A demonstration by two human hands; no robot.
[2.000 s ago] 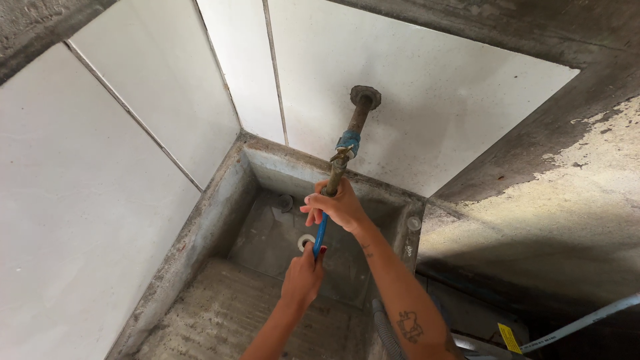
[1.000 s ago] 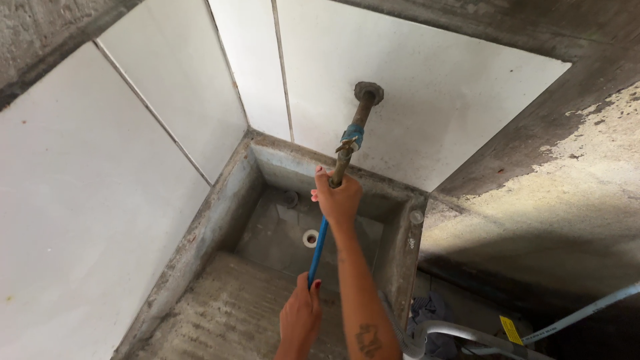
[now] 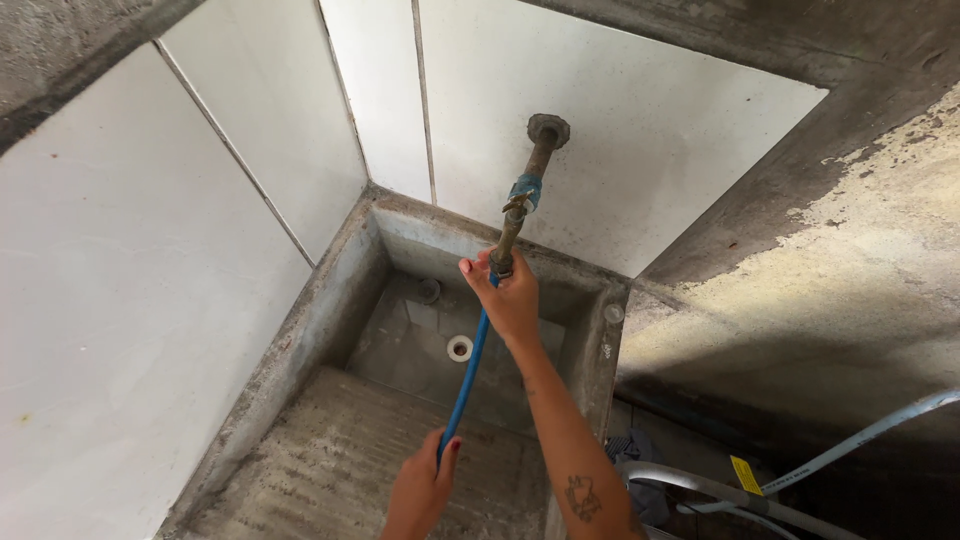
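My right hand (image 3: 510,292) is wrapped round the lower end of a worn metal tap (image 3: 510,232), where a blue hose (image 3: 466,375) meets the spout. Lower down, my left hand (image 3: 421,484) grips the same hose over the ribbed washboard part of a concrete laundry sink (image 3: 315,457). The tap joins a wall pipe (image 3: 541,156) through a joint wrapped in blue tape (image 3: 526,189). Behind the hose, a white drain ring (image 3: 460,348) shows in the basin floor. My right palm hides part of the spout's end.
White tiled walls (image 3: 600,97) meet behind the sink. A small round clear object (image 3: 613,313) sits on its right rim. At the lower right are a grey hose (image 3: 720,491), a light blue pipe (image 3: 855,446) with a yellow tag (image 3: 746,475), and a dark cloth (image 3: 641,465).
My left hand has moved down along the hose, away from my right hand, and more of the blue hose shows between them. My right hand stays at the tap's end.
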